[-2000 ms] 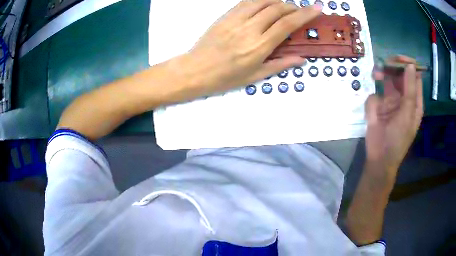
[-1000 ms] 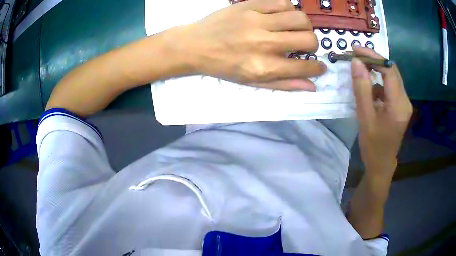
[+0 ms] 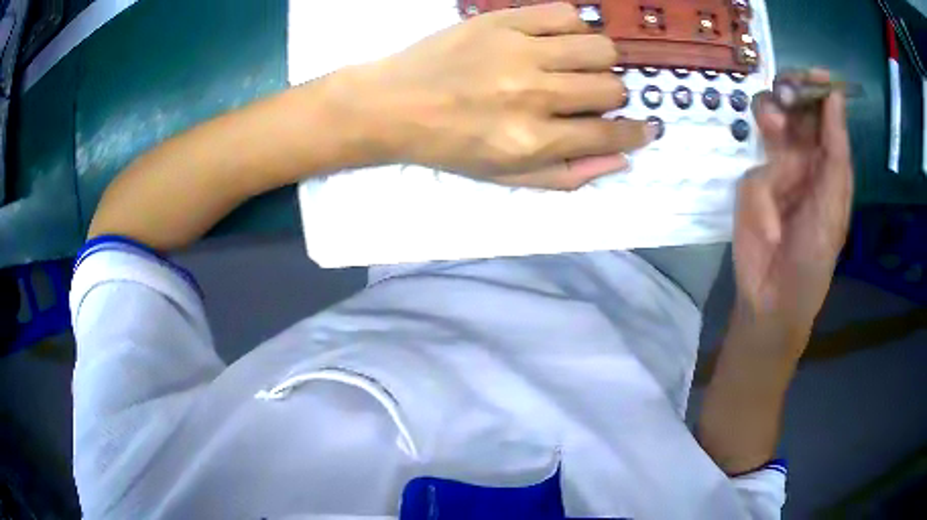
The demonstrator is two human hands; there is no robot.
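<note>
The white tray (image 3: pixel 427 218) holds rows of small round inserts (image 3: pixel 682 99). A red-brown plate (image 3: pixel 676 51) with square-looking fittings lies over the upper part of the tray, cut off by the top edge. My left hand (image 3: pixel 508 102) is flat, palm down, over the tray and the plate's left part; one fingertip is beside an insert (image 3: pixel 656 129) in the lower row. My right hand (image 3: pixel 798 183) is raised at the tray's right edge, holding slim tweezers (image 3: pixel 813 91). A blurred roundish shape is at their left end; I cannot tell if it is an insert.
The green bench top (image 3: pixel 193 91) extends on both sides of the tray. A red-and-white marker (image 3: pixel 893 112) lies at the far right, with thin dark tools above it and another white item at the picture's edge.
My left hand has slid down from the plate onto the tray. My right hand came in over the lower row, then moved back right. An insert now sits in a pocket that was empty.
</note>
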